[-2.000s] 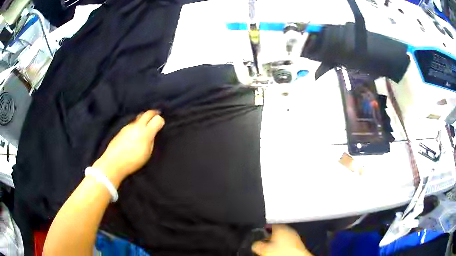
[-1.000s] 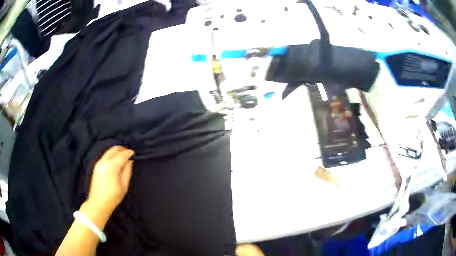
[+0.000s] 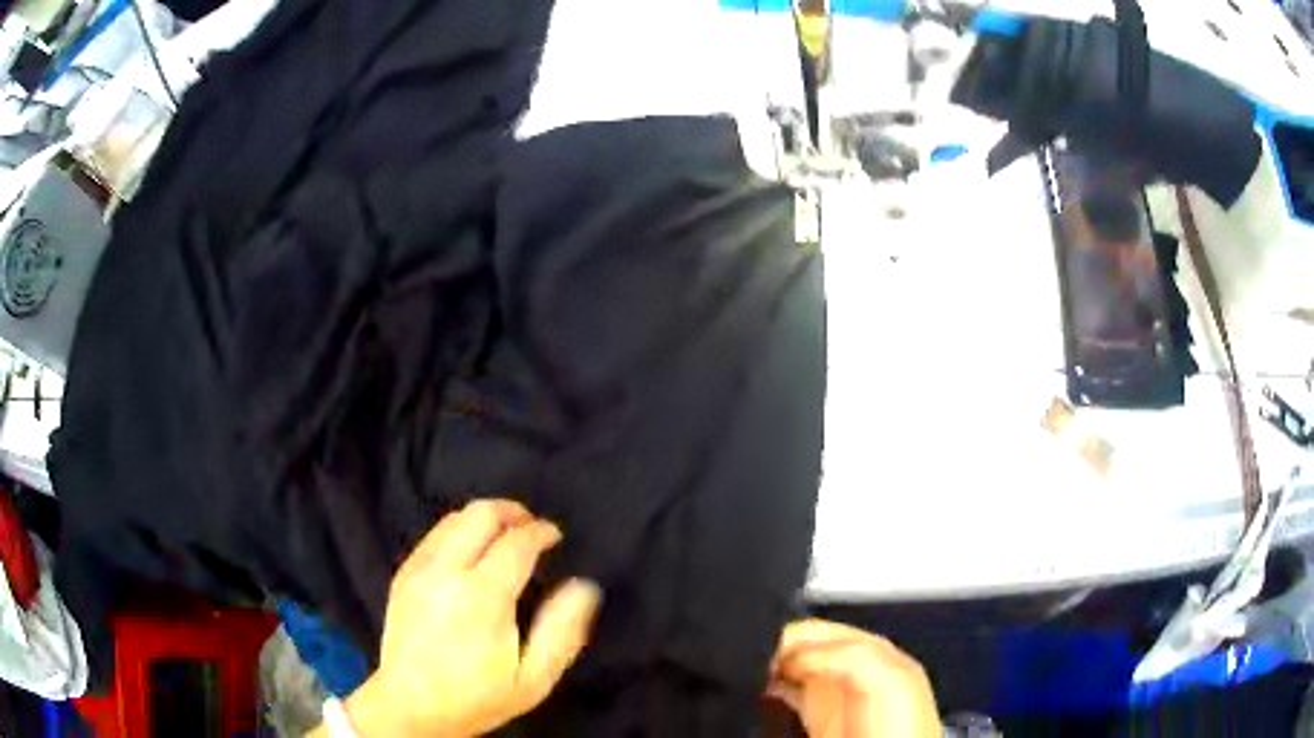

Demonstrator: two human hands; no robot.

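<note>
The black garment (image 3: 634, 332) covers the left and middle of the white table and hangs over its front edge. Its right edge runs from under the presser foot (image 3: 807, 176) down to my right hand. My left hand (image 3: 483, 613) lies on the garment near the front, fingers bent, thumb apart; whether it pinches cloth is unclear. My right hand (image 3: 850, 678) is at the bottom, past the table edge, with fingertips closed on the garment's edge. Its lower part is cut off by the frame.
A smartphone (image 3: 1117, 289) lies right of the needle, below a black cloth roll (image 3: 1110, 94) on the machine arm. Small tan pieces (image 3: 1078, 433) lie near the phone. A red stool or bin (image 3: 188, 670) stands below left. A round-grilled grey device (image 3: 51, 260) is at far left.
My left hand has moved down and right over the garment, its thumb now spread. My right hand shows more fully at the garment's edge. The cloth's folds have shifted, and the camera view has moved.
</note>
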